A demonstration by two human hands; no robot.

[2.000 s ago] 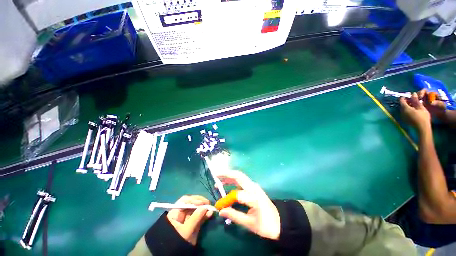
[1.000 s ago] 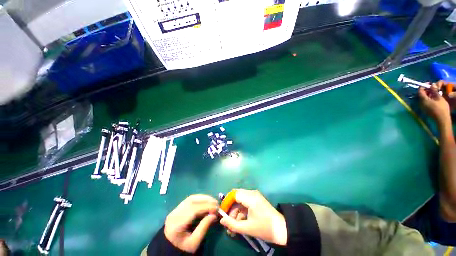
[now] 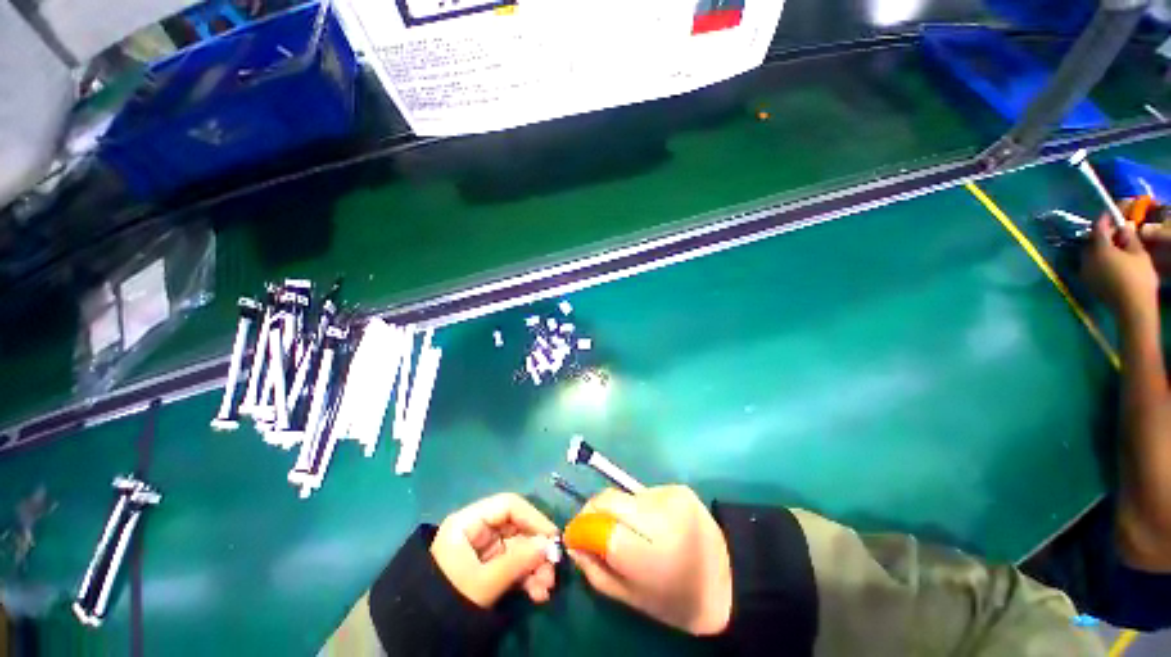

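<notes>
My right hand [image 3: 661, 558] is closed around an orange-handled tool [image 3: 592, 531] at the bottom centre. A white cable assembly [image 3: 607, 465] with a dark end sticks out above this hand, pointing up and left. My left hand [image 3: 494, 549] pinches a tiny white connector piece [image 3: 554, 549] against the tool's left side. The tool's tip and the cable's lower end are hidden by my fingers. A loose heap of tiny white connector pieces [image 3: 550, 350] lies on the green bench beyond my hands.
Cable assemblies [image 3: 276, 366] and white strips [image 3: 370, 385] lie left, with a small bundle [image 3: 113, 552] farther left. A metal rail [image 3: 616, 263] crosses behind. Beyond are a blue bin [image 3: 238, 103], plastic bag [image 3: 144, 308] and instruction sheet [image 3: 565, 64]. Another person's arm [image 3: 1136, 372] is at right.
The cable assembly, earlier pointing left from my left hand, then down below my right hand, now points up above my right hand. The view has shifted a little.
</notes>
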